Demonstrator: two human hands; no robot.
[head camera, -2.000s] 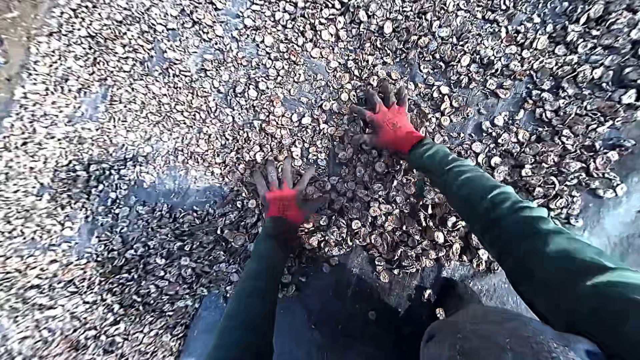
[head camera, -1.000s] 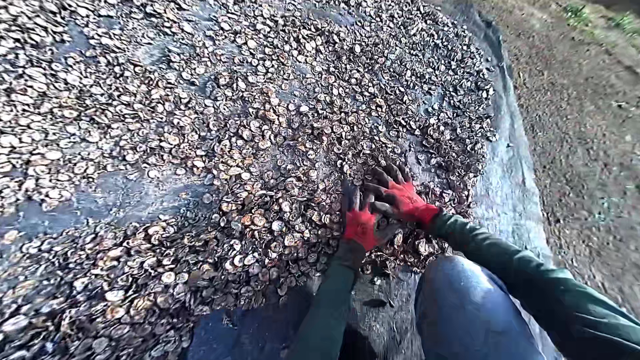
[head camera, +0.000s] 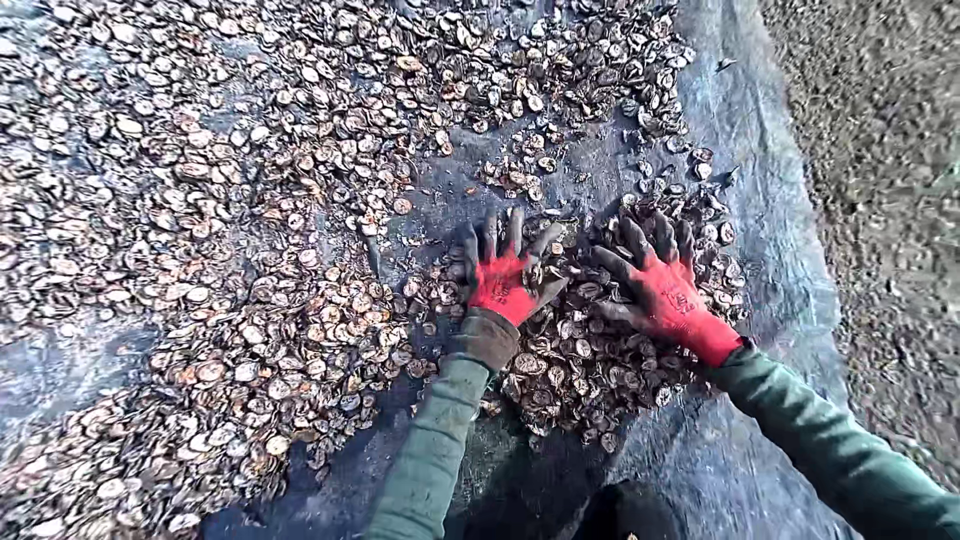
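Note:
My left hand (head camera: 506, 277), in a red glove with dark grey fingers, lies palm down with its fingers spread on dried round slices (head camera: 577, 360) heaped near the tarp's right side. Just right of it, my right hand (head camera: 660, 281) wears a matching glove and also rests spread on the same heap. The hands are apart, and neither grips anything; a few slices touch the left glove near the thumb. More slices (head camera: 187, 165) cover the blue-grey tarp (head camera: 450, 176) to the left and above. Both arms have green sleeves.
The tarp's edge (head camera: 795, 187) runs down the right side, with bare, rough soil (head camera: 892, 210) beyond it. Bare tarp shows between patches of slices, at the lower left and below the heap. A dark shape, perhaps a leg or shoe, is at the bottom.
The hands, close together one second ago, are now farther apart with spread fingers. Bare tarp shows above them. The view has shifted.

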